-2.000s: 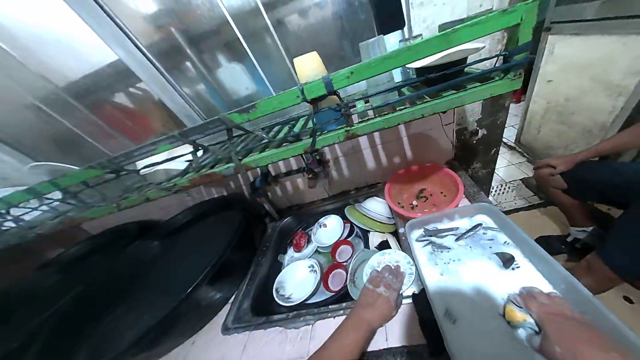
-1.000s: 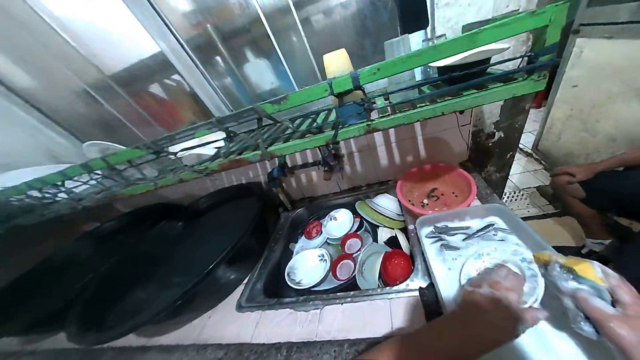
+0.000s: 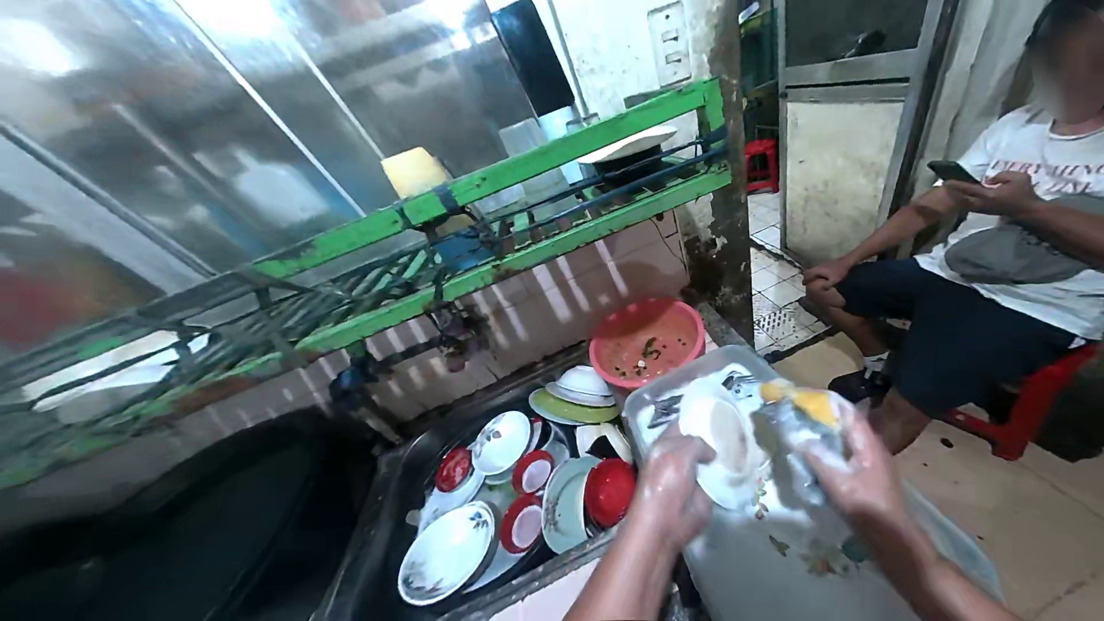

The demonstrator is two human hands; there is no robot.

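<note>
Over a soapy plastic tub [image 3: 733, 569], my left hand [image 3: 677, 492] grips a white plate [image 3: 720, 440] by its near left side. My right hand [image 3: 849, 461] holds a yellow and grey sponge [image 3: 802, 414], blurred, close to the plate's right side. Metal cutlery [image 3: 664, 410] lies in the suds at the tub's far end. To the left, a dark sink [image 3: 375, 526] holds several white bowls [image 3: 448, 552], small red bowls [image 3: 522, 523] and a larger red bowl [image 3: 610, 492] leaning beside a pale bowl [image 3: 567, 504].
A pink basin [image 3: 647, 345] of murky water with scraps stands behind the tub. Large black basins [image 3: 172, 517] are at the left. A green rack [image 3: 517, 250] runs above the sink. A person [image 3: 975, 233] sits on a red stool [image 3: 1018, 414] at the right, holding a phone.
The plate is now raised and tilted between my hands; a second ago it was lower in the tub. The red bowl, not seen in the sink two seconds ago, rests there. The view has swung right.
</note>
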